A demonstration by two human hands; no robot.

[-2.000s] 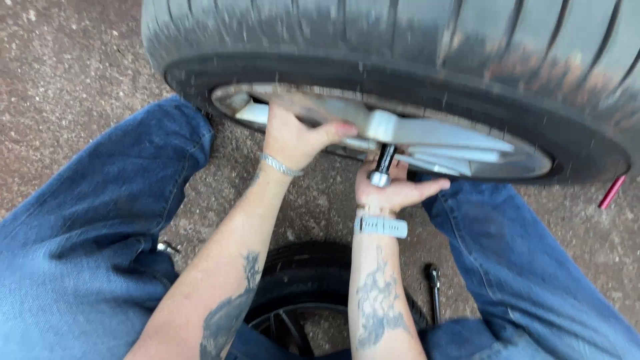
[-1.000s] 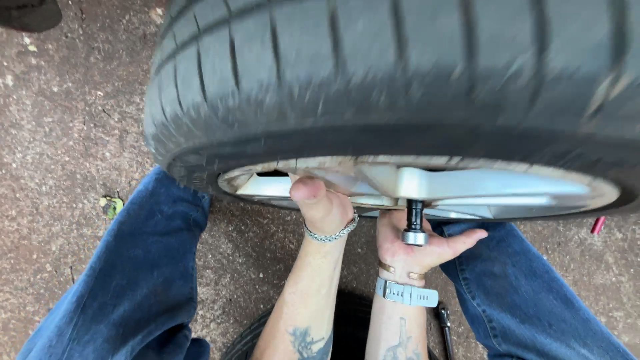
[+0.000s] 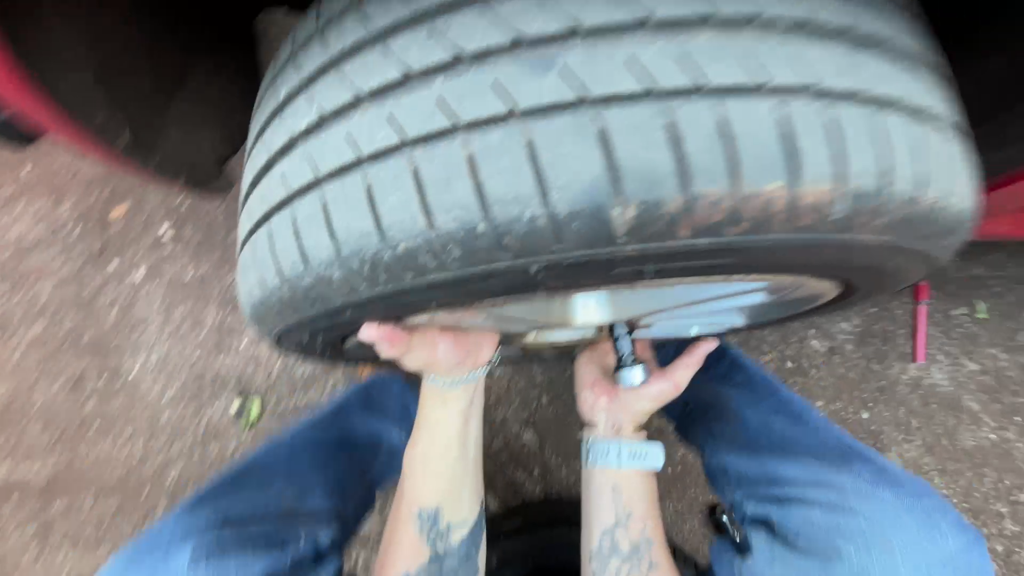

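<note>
A car wheel fills the upper middle, its worn tyre (image 3: pixel 584 160) above and its silver alloy rim (image 3: pixel 704 300) facing down toward me. My left hand (image 3: pixel 432 348) lies against the lower left edge of the rim, fingers pointing left. Under the rim, right of centre, my right hand (image 3: pixel 628 384) is palm up with the thumb spread. A black socket tool with a chrome end (image 3: pixel 630 364) stands out from the wheel over that palm; whether the fingers grip it is hidden. The image is blurred by motion.
A red rod (image 3: pixel 921 324) is on the ground at right. Red bodywork (image 3: pixel 1004 208) shows at both sides of the wheel. Another tyre (image 3: pixel 532 536) lies between my legs, and a dark metal tool (image 3: pixel 726 524) is beside my right leg.
My left hand has shifted left along the rim, from near its middle to its left part. My right hand remains under the socket tool. The view has tilted upward.
</note>
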